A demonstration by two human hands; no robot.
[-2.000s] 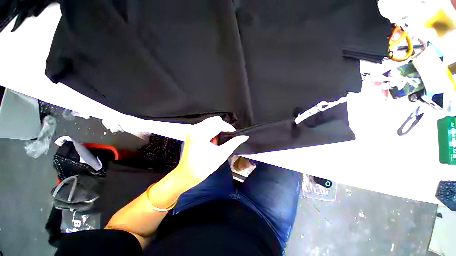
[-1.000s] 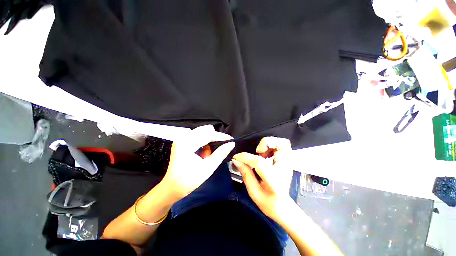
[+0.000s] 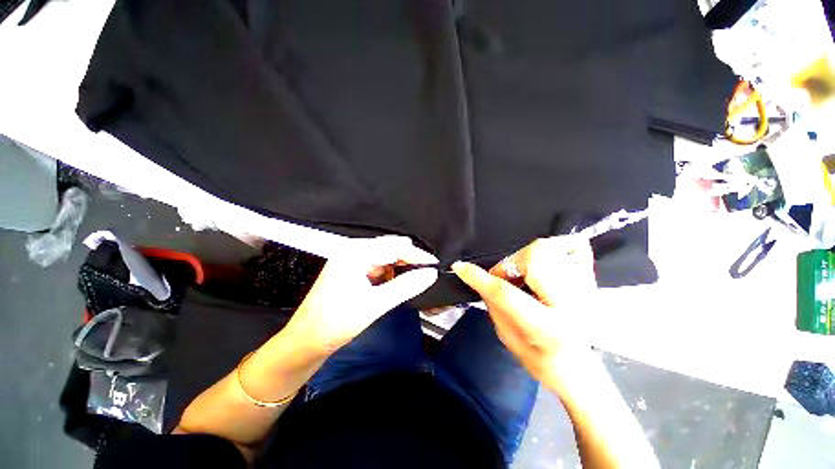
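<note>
A large black garment [image 3: 366, 128] lies over the white table, its folded hem running along the edge nearest me. My left hand [image 3: 371, 284] pinches the hem between thumb and fingers. My right hand [image 3: 526, 302] is at the hem just right of the left fingertips, its thumb and forefinger together at the cloth. A needle or thread is too small to make out. A narrow white trim [image 3: 613, 223] shows along the hem to the right of my right hand.
On the white table [image 3: 696, 316] at right are dark thread snips [image 3: 753, 254], orange-handled scissors [image 3: 747, 112], a green pack [image 3: 815, 291] and a dark speckled lump [image 3: 812, 387]. Bags [image 3: 124, 339] are on the floor at left.
My right hand came into view and has moved up from below the hem to the cloth beside my left fingertips. My left hand keeps its pinch. The view has shifted slightly.
</note>
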